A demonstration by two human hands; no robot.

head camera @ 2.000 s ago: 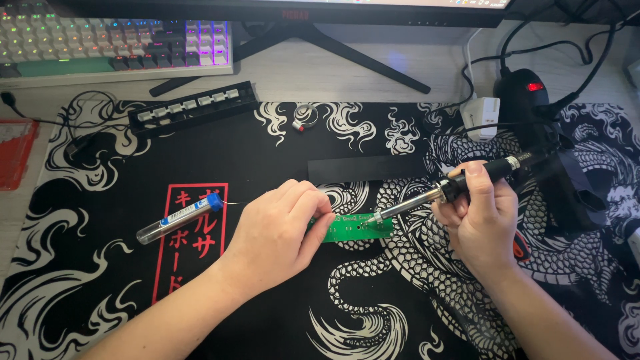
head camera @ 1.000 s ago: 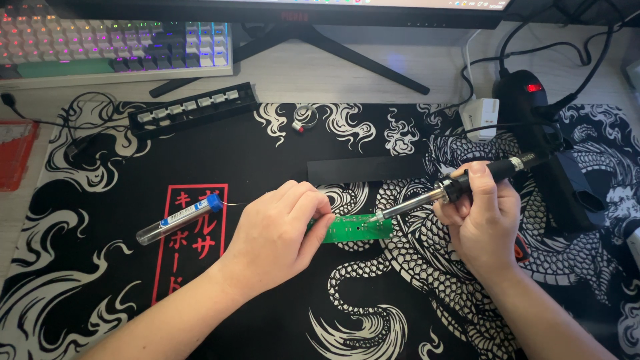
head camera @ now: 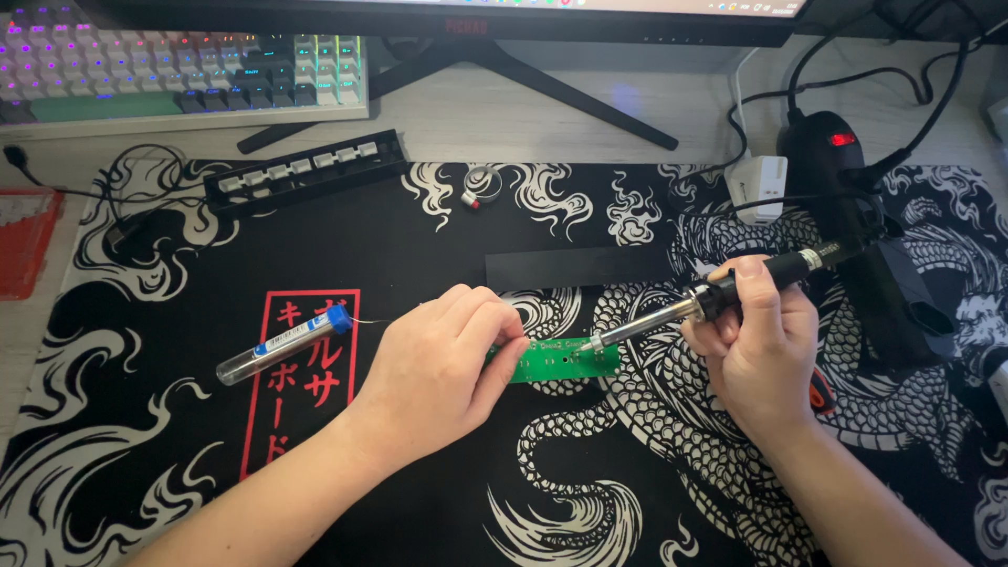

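A green circuit board lies on the patterned desk mat. My left hand covers its left end, with thumb and fingertips pinched; solder wire runs from a clear solder tube with a blue cap toward this hand. The wire's free end is too small to make out. My right hand grips the black handle of a soldering iron. The iron slants down to the left, its tip at the board's upper right part; whether it touches cannot be told.
A black strip lies behind the board. Farther back are a hose clamp, a black case with white switches, a lit keyboard and a monitor stand. A power strip and white adapter stand at right.
The board has shifted slightly since the oldest frame. Both hands keep nearly the same places and holds.
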